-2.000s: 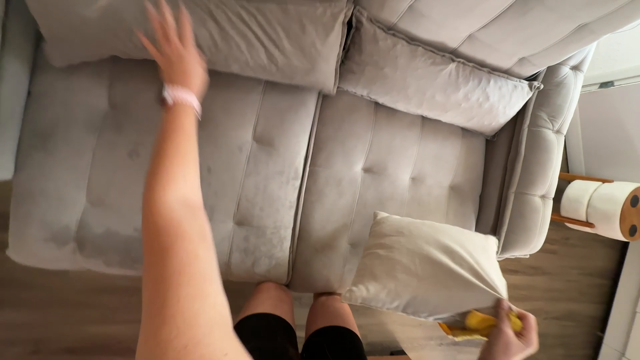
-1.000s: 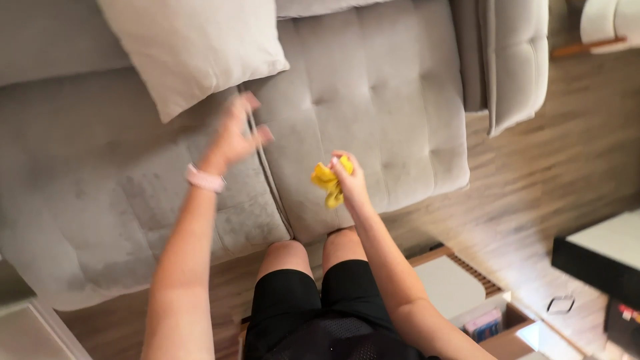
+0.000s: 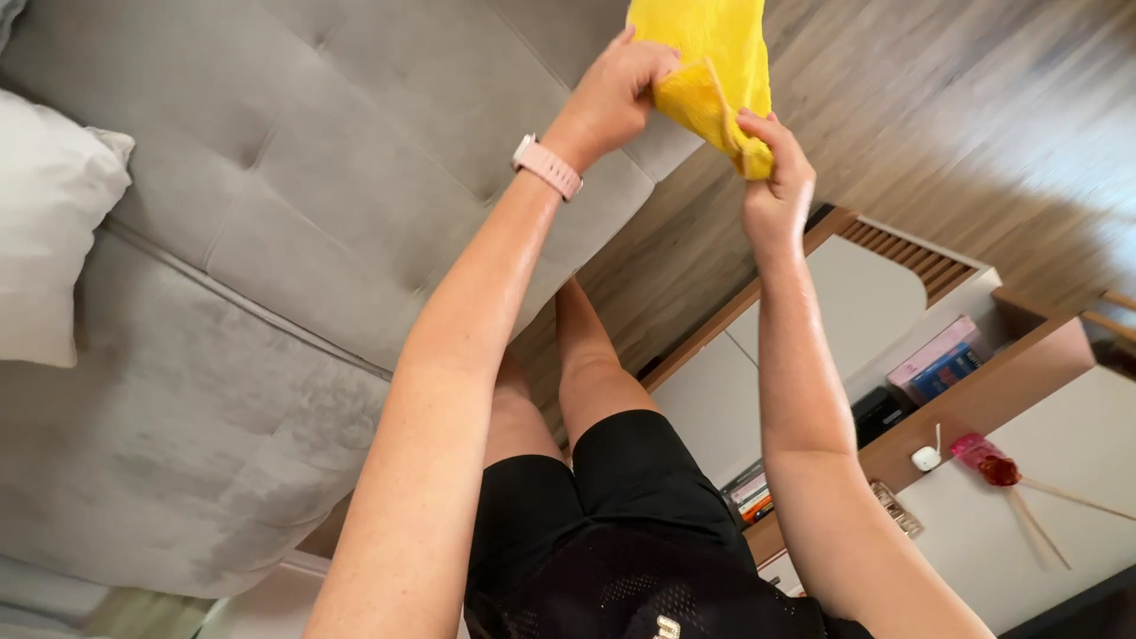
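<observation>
A yellow cloth [image 3: 710,44] is spread between my two hands, over the corner of the grey sofa seat and the floor beside it. My left hand [image 3: 617,98], with a pink-banded watch on the wrist, grips the cloth's near left part. Fingers of my right hand [image 3: 781,169] pinch its lower right corner, which is folded over. Below the hands is the tufted grey sofa cushion [image 3: 355,151]. A whitish pillow [image 3: 44,231] lies on the sofa at the left edge. The cloth's top runs out of view.
Behind my legs stands a white and wood cabinet [image 3: 874,293] with books [image 3: 945,359] on its shelf. On its top lie a wrapped red flower [image 3: 998,466] and a small white case [image 3: 926,458]. Wood flooring [image 3: 905,115] runs between sofa and cabinet.
The yellow cloth, bunched in my right hand before, is now opened out and held by both hands. My left hand was empty over the sofa. The view has turned toward the cabinet.
</observation>
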